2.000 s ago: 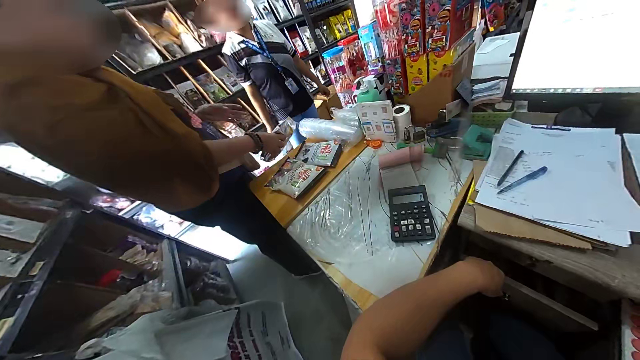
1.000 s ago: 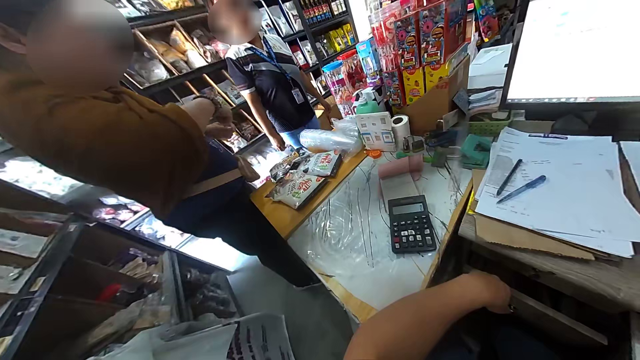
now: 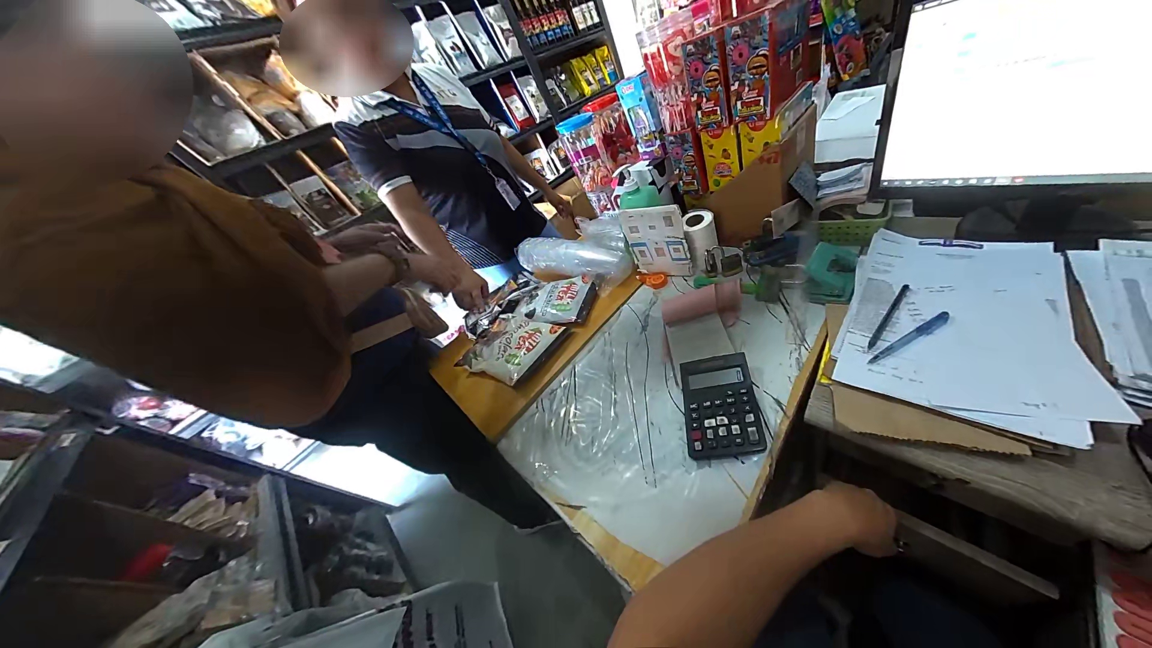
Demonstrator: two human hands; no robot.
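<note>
My left hand (image 3: pixel 859 519) is at the edge of an open wooden drawer (image 3: pixel 976 555) below the desk, its fingers bent down and partly hidden. Whether it grips the edge cannot be told. My right hand is out of view. Above and left of my left hand, a black calculator (image 3: pixel 724 407) lies on the plastic-covered counter (image 3: pixel 594 441), against a pink paper roll (image 3: pixel 702 306). Two pens, a black one (image 3: pixel 888 317) and a blue one (image 3: pixel 909 337), lie on white papers (image 3: pixel 972 360) on the desk.
Printed food pouches (image 3: pixel 517 349) lie on the counter's wooden part. Two people stand beyond it, one in a brown top (image 3: pixel 162 297), one in a striped shirt (image 3: pixel 432 153). Behind are a monitor (image 3: pixel 1017 99), candy boxes (image 3: pixel 751 72) and a plastic film roll (image 3: pixel 576 258).
The person in the striped shirt has leaned in and now has a hand down at the pouches. My left hand has stayed at the drawer.
</note>
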